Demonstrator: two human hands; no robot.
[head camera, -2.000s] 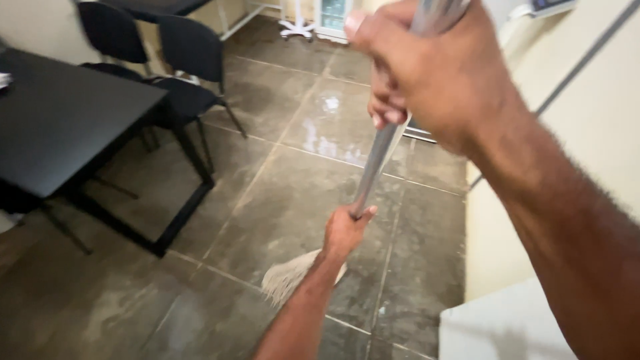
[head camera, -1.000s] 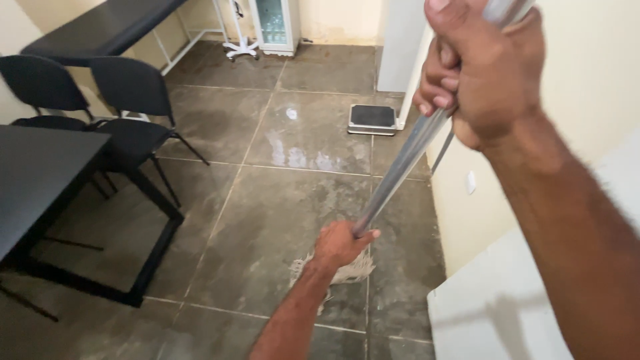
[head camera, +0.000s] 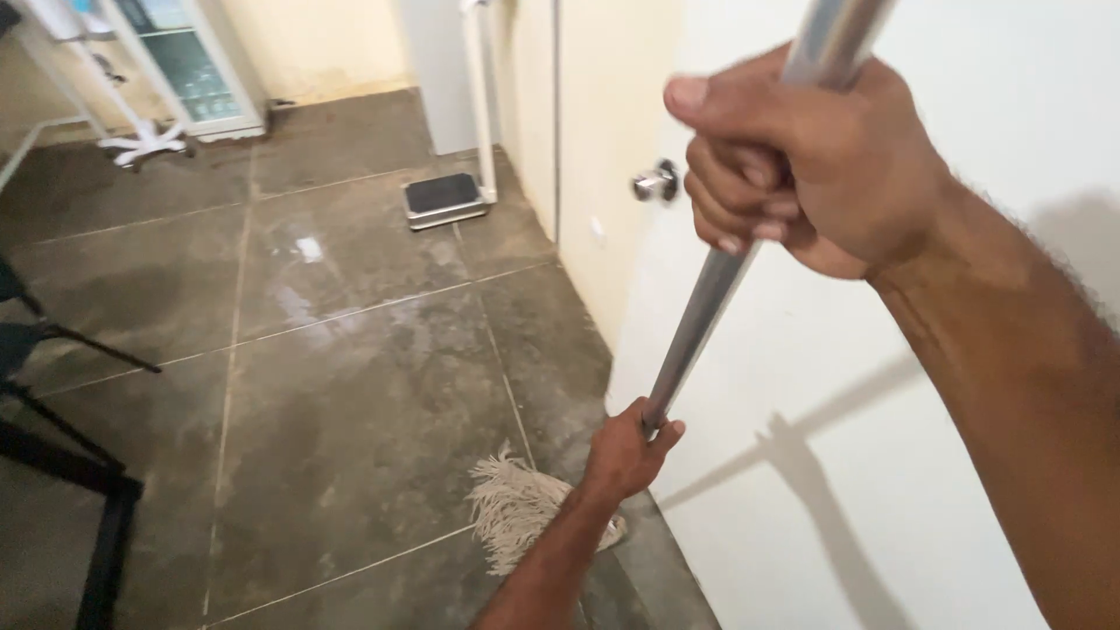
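Observation:
A string mop's metal handle (head camera: 705, 319) slants from the top right down toward the floor. Around its upper part my right hand (head camera: 809, 162) is closed, with the thumb pointing left. My left hand (head camera: 628, 448) grips the handle lower down, near the bottom edge of a white door. The pale string mop head (head camera: 516, 507) lies spread on the grey tiled floor (head camera: 367, 437), partly hidden behind my left forearm. Wet patches shine on the tiles farther ahead.
The white door (head camera: 787, 367) with a round metal knob (head camera: 656, 181) stands close on the right. A floor scale (head camera: 444, 199) is ahead by the wall. Back left are a glass-fronted cabinet (head camera: 197, 79) and a white wheeled stand (head camera: 147, 140). A black table leg (head camera: 109, 551) and chair legs (head camera: 101, 347) edge the left.
The view has turned right, bringing the door and its knob into sight. The mop head now lies close to the door's lower edge. Both hands have kept hold of the handle.

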